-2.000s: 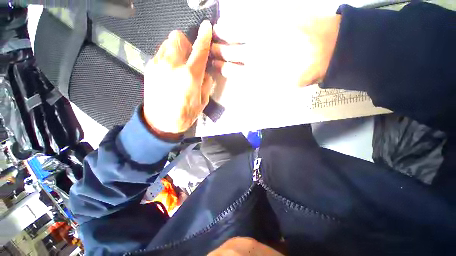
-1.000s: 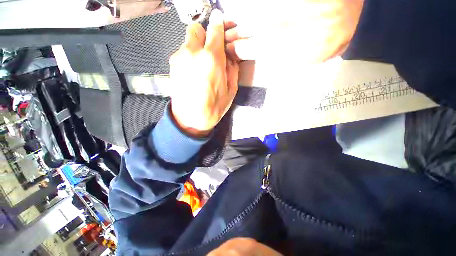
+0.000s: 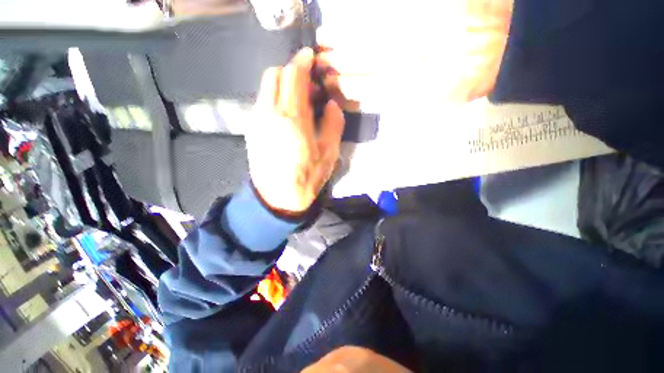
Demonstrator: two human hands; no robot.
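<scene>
The grey mesh back panel (image 3: 207, 62) lies at the upper left, crossed by a pale camouflage strip (image 3: 211, 116) and a dark webbing strap (image 3: 156, 138). My left hand (image 3: 291, 138) presses on the panel's right edge, fingertips holding it just below a shiny metal machine part (image 3: 280, 13). A short dark strap end (image 3: 360, 127) sticks out right of my left hand. My right hand (image 3: 437, 51) is washed out by glare; its fingertips meet the panel edge beside my left fingers. What they pinch is blurred.
The pale table edge (image 3: 422, 164) carries a printed scale (image 3: 520, 131) near my right sleeve. Black bags (image 3: 87, 160) are stacked at left. Dark crumpled plastic (image 3: 622, 207) hangs at right. A grey bar (image 3: 80, 40) crosses the upper left. My lap is below the table.
Over two seconds the panel has turned so its strip lies nearly level, and my left hand has turned with it. Since one second ago my left fingertips sit slightly lower, below the metal part.
</scene>
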